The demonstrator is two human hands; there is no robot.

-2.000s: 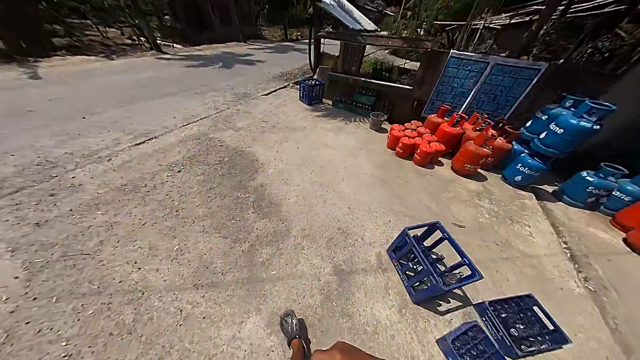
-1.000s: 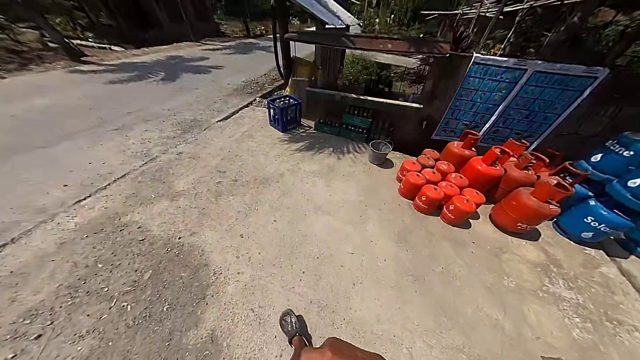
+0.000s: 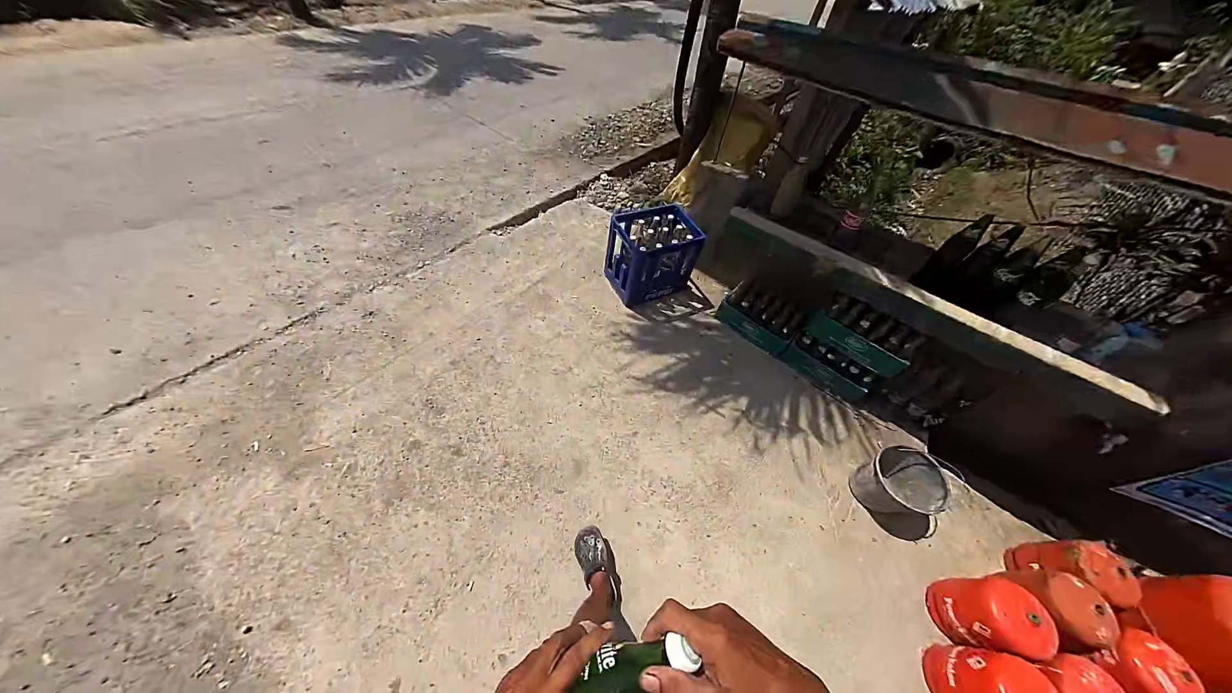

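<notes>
A green glass bottle point(image 3: 626, 666) with a white cap lies sideways between my two hands at the bottom edge. My left hand point(image 3: 551, 662) grips the bottle's body, where white lettering shows. My right hand point(image 3: 730, 654) is closed around the capped neck end, the thumb just below the white cap. The bottle's lower part is cut off by the frame. Farther ahead, a blue plastic crate point(image 3: 654, 262) of capped bottles stands on the concrete. Green bottle crates point(image 3: 847, 351) sit in the shade along a low wall to its right.
A metal bucket point(image 3: 900, 486) stands at the right. Red gas cylinders point(image 3: 1035, 616) crowd the lower right corner. A low wall point(image 3: 962, 313) with a wooden rail point(image 3: 982, 101) above it borders the right side. A foot in a dark clog point(image 3: 594, 553) is on the concrete below me.
Both hands with the green bottle have come into view; earlier only one hand's edge showed. The blue crate, bucket and green crates are nearer, and the blue cylinders have left the view.
</notes>
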